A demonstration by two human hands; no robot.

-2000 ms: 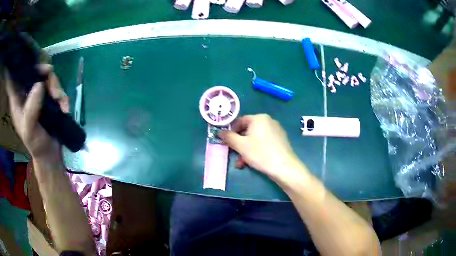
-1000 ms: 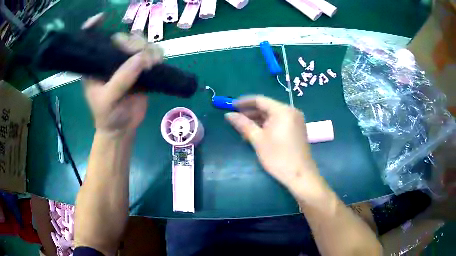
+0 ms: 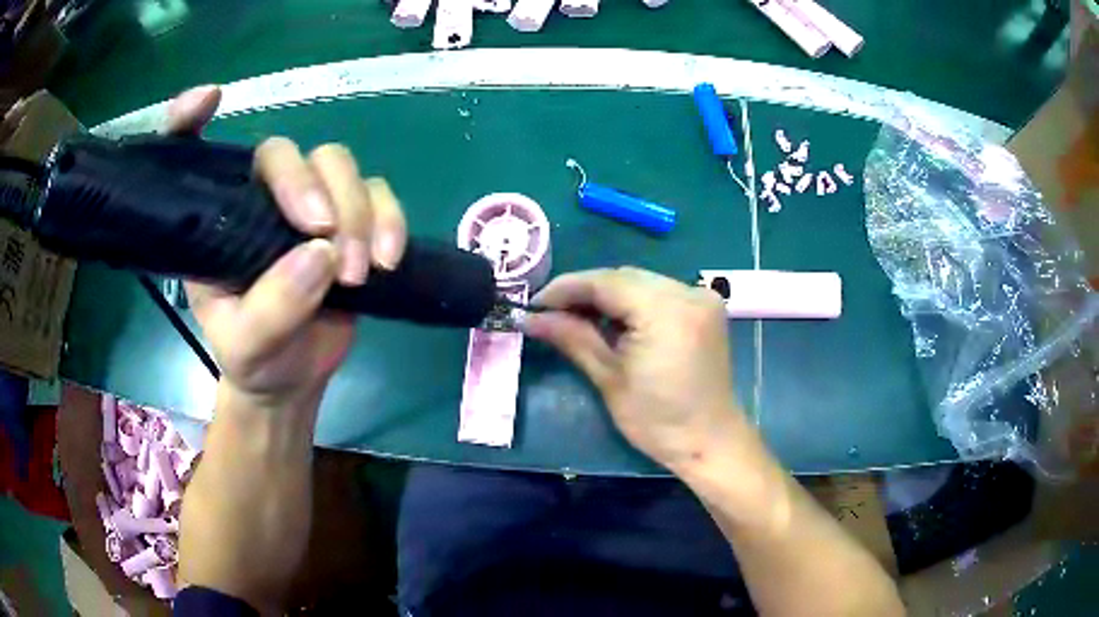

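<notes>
My left hand (image 3: 295, 259) is closed around the black electric screwdriver (image 3: 229, 229), which lies nearly level with its tip pointing right. My right hand (image 3: 651, 350) has thumb and forefinger pinched at the screwdriver's tip; a screw between them is too small to tell. Behind and below the tip lies the pink fan body (image 3: 489, 392), round head away from me, handle open. The green circuit board (image 3: 506, 313) in the handle is partly hidden by the screwdriver and fingers. A blue battery (image 3: 627, 207) and a pink handle cover (image 3: 783, 294) lie to the right.
A second blue battery (image 3: 715, 121) and small pink parts (image 3: 801, 175) lie at upper right. A clear plastic bag (image 3: 952, 289) covers the right edge. Pink handles (image 3: 530, 12) and shell halves (image 3: 810, 24) lie beyond the white strip. An open carton of pink pieces (image 3: 145, 488) stands lower left.
The screwdriver has come from the far left to the fan's handle. My right hand moved from the board towards the battery, then back to the screwdriver's tip.
</notes>
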